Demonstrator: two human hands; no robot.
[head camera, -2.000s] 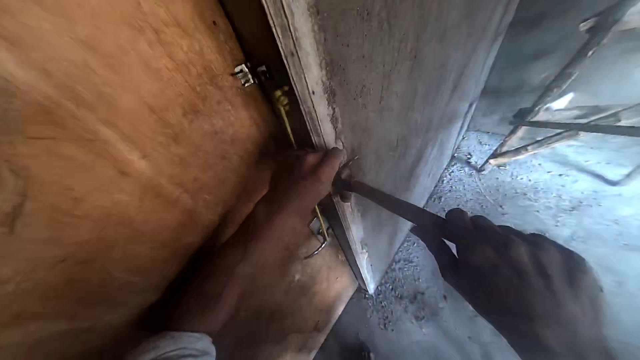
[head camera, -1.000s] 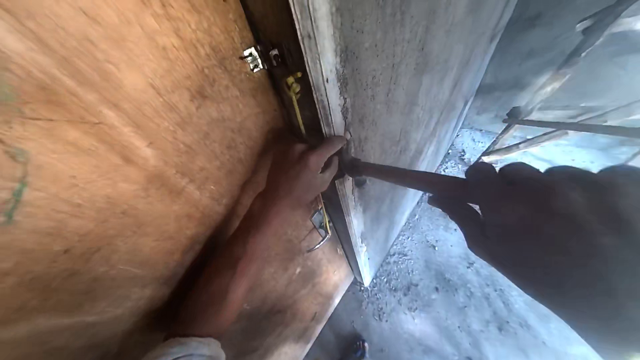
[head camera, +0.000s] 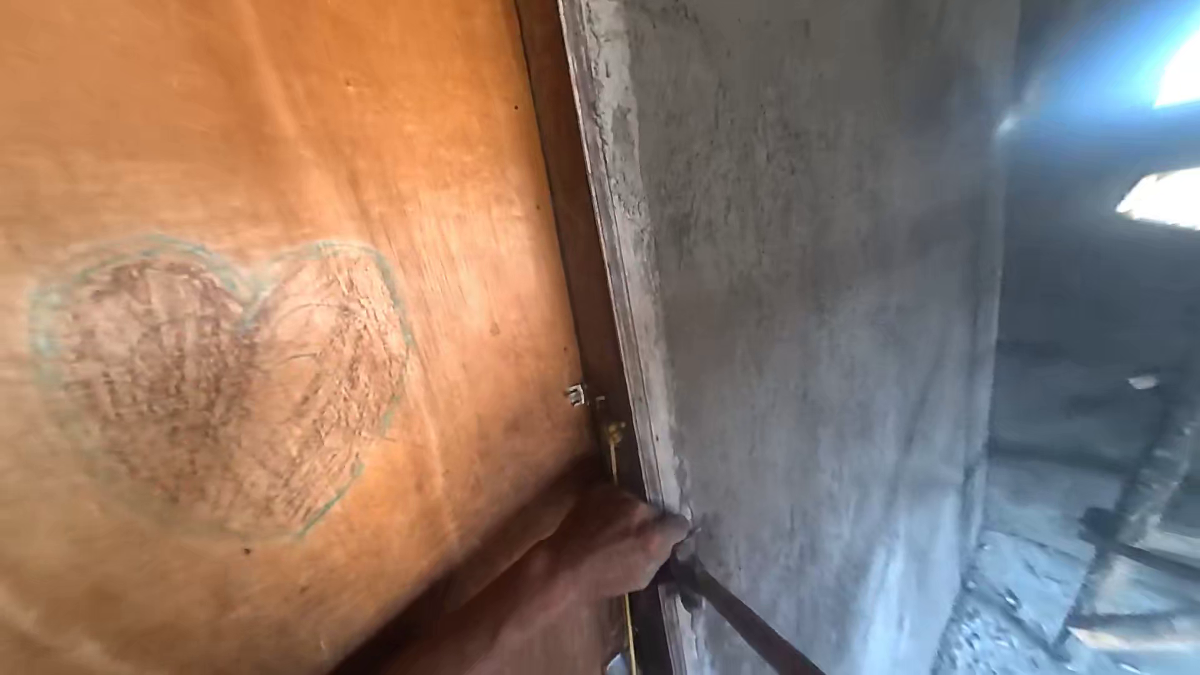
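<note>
At the lower middle, my left hand (head camera: 609, 544) reaches across the wooden door (head camera: 469, 356), its fingertips at the edge of the door frame (head camera: 647, 403). A small thin thing shows by the fingertips, but whether they grip it is unclear. Just below them is the dark head of what looks like a hammer (head camera: 686, 579), close against the frame edge. Its handle (head camera: 755, 633) slants down to the right and leaves the picture. My right hand is out of view. A yellow cord (head camera: 614, 459) hangs from the frame behind my left hand.
A small metal fitting (head camera: 576, 395) sits on the door's edge. The door bears a green-outlined heart (head camera: 234, 394). Right of the frame stands a grey plastered wall (head camera: 816, 309). Wooden poles (head camera: 1125, 525) stand at far right above a floor with rubble (head camera: 994, 609).
The view has tilted up, bringing the heart in. My right hand, on the tool's handle in both earlier frames, has left the view. My left hand stays at the frame edge.
</note>
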